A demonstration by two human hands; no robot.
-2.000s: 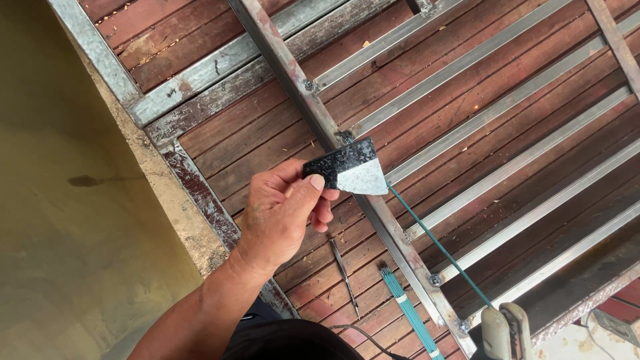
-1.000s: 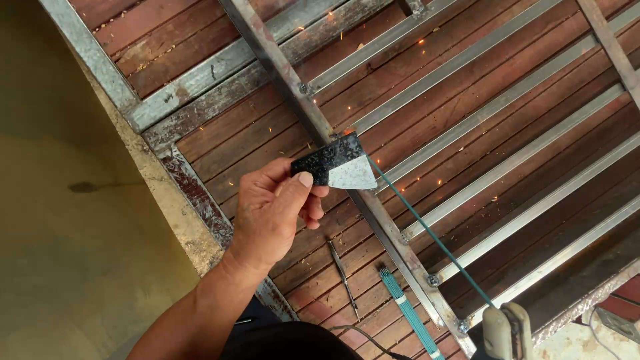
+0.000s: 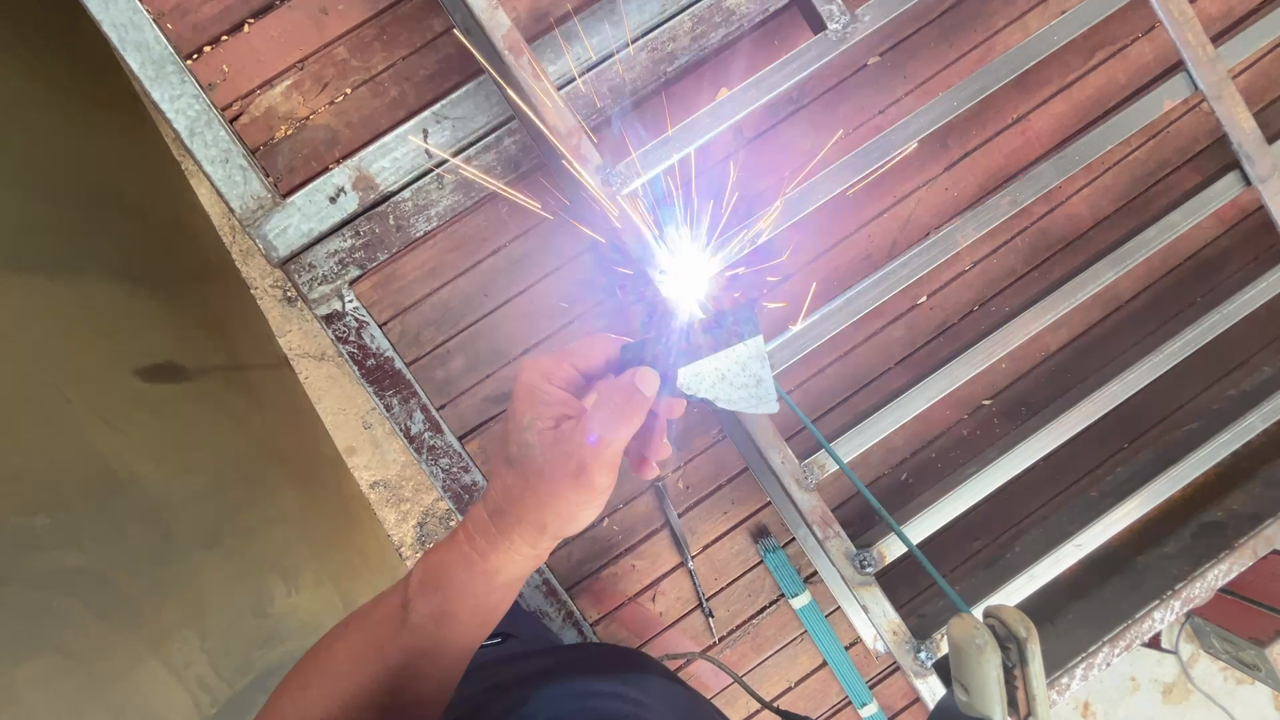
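Note:
My left hand (image 3: pixel 575 435) pinches a small black-and-silver plate (image 3: pixel 728 375) between thumb and fingers, over the side bar of a metal frame (image 3: pixel 790 480). Just beyond the plate a welding arc (image 3: pixel 687 272) glares where a crossbar meets that bar, and sparks fly out. A green welding electrode (image 3: pixel 870 495) runs from an electrode holder (image 3: pixel 985 660) at the bottom right up behind the plate; its tip is hidden. My right hand is not visible. On the planks lie a bundle of green electrodes (image 3: pixel 820 625) and a thin pointed metal tool (image 3: pixel 687 560).
Parallel metal crossbars (image 3: pixel 1000 350) span the reddish wooden deck (image 3: pixel 470 330). Galvanized beams (image 3: pixel 390 165) cross the upper left. Past the deck's concrete edge (image 3: pixel 330 400) lies murky water (image 3: pixel 150 520) on the left. A dark cable (image 3: pixel 720 668) lies near my clothed leg (image 3: pixel 590 685).
A bright arc with long sparks now burns at the joint; one second ago there were only small scattered sparks, and two seconds ago none showed. My left hand keeps its hold on the plate.

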